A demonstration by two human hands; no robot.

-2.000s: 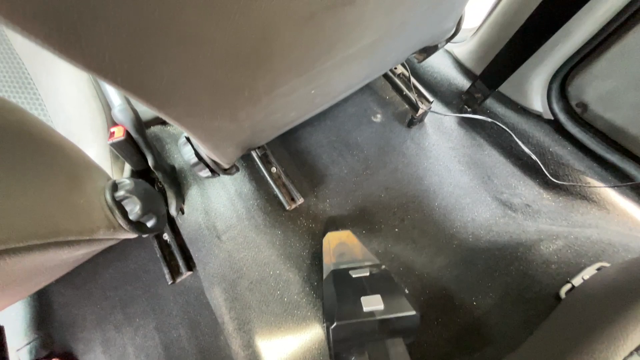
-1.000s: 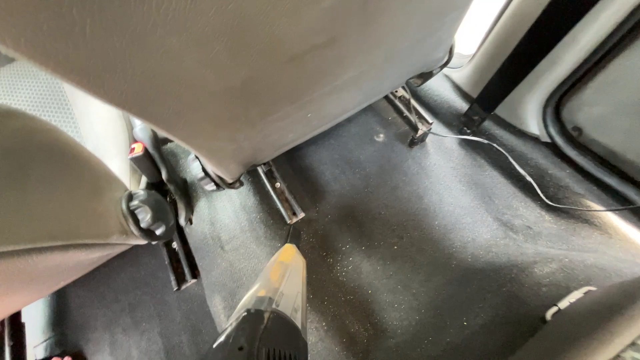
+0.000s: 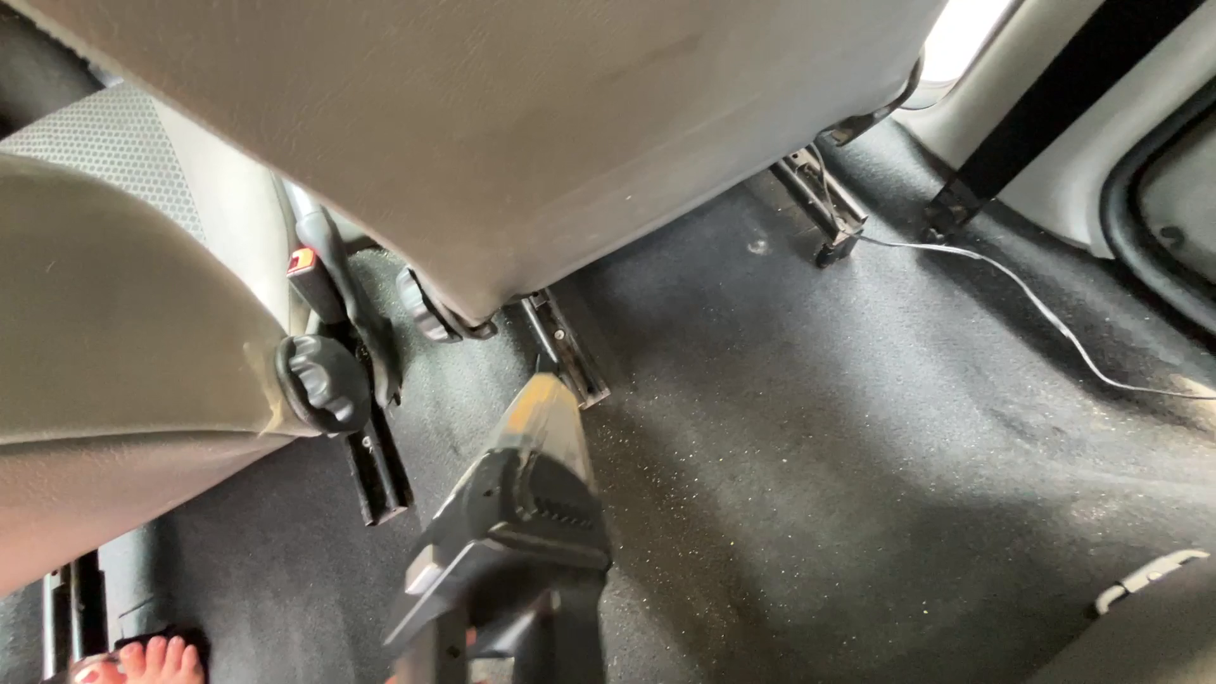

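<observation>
A black handheld vacuum cleaner [image 3: 532, 532] with a clear and yellowish nozzle rises from the bottom edge in the head view. Its tip is beside a black metal seat rail [image 3: 565, 347] under the front seat. Only slivers of skin of my right hand [image 3: 480, 671] show at the vacuum's handle, at the bottom edge; most of the hand is cut off. My left hand is not in view. Pale crumbs and dust lie scattered on the dark floor covering [image 3: 760, 475] to the right of the nozzle.
Grey front seat backs [image 3: 570, 123] hang over the floor. A seat adjuster knob [image 3: 328, 385], a red-buttoned belt buckle [image 3: 313, 275] and another rail [image 3: 380, 470] are at left. A thin cable [image 3: 1035, 299] crosses at right. Bare toes [image 3: 157, 657] show at bottom left.
The vacuum's nozzle has moved left across the floor to the near end of the middle seat rail, and its body has turned. Toes have come further into view at bottom left.
</observation>
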